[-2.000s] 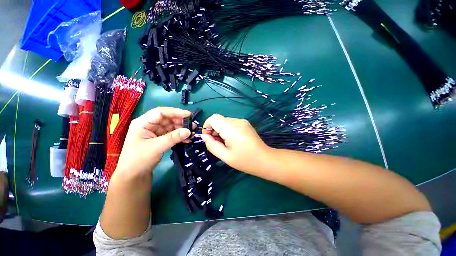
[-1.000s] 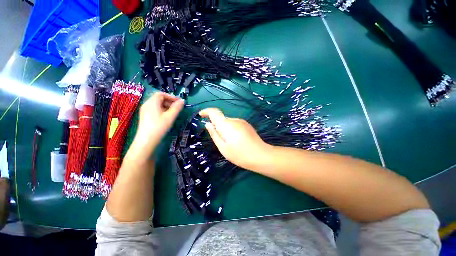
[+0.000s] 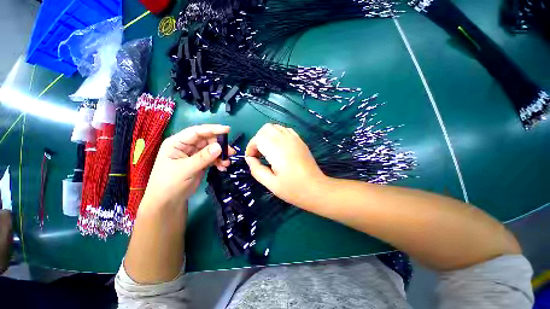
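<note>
My left hand [image 3: 192, 156] holds a black connector housing [image 3: 222, 146] upright between thumb and fingers. My right hand [image 3: 280, 158] is just to its right and pinches a thin wire [image 3: 240, 157] whose pale tip points at the housing. Whether the tip is inside a cavity cannot be told. Below the hands lies a column of black housings [image 3: 232, 211] with pale tips. Their wires run right, under my right hand and forearm, and a fan of silvery wire tips [image 3: 380, 157] shows to the right.
A heap of housings [image 3: 196, 72] with black wires lies beyond my hands. Red wire bundles [image 3: 145, 145], a black bundle [image 3: 116, 163] and clear bags [image 3: 129, 66] are at left, a blue bin [image 3: 72, 30] back left. A tied black bundle [image 3: 482, 54] is far right.
A second ago my left hand was at the far heap's near edge; it has come back towards me with a housing. My right hand now pinches a wire beside it.
</note>
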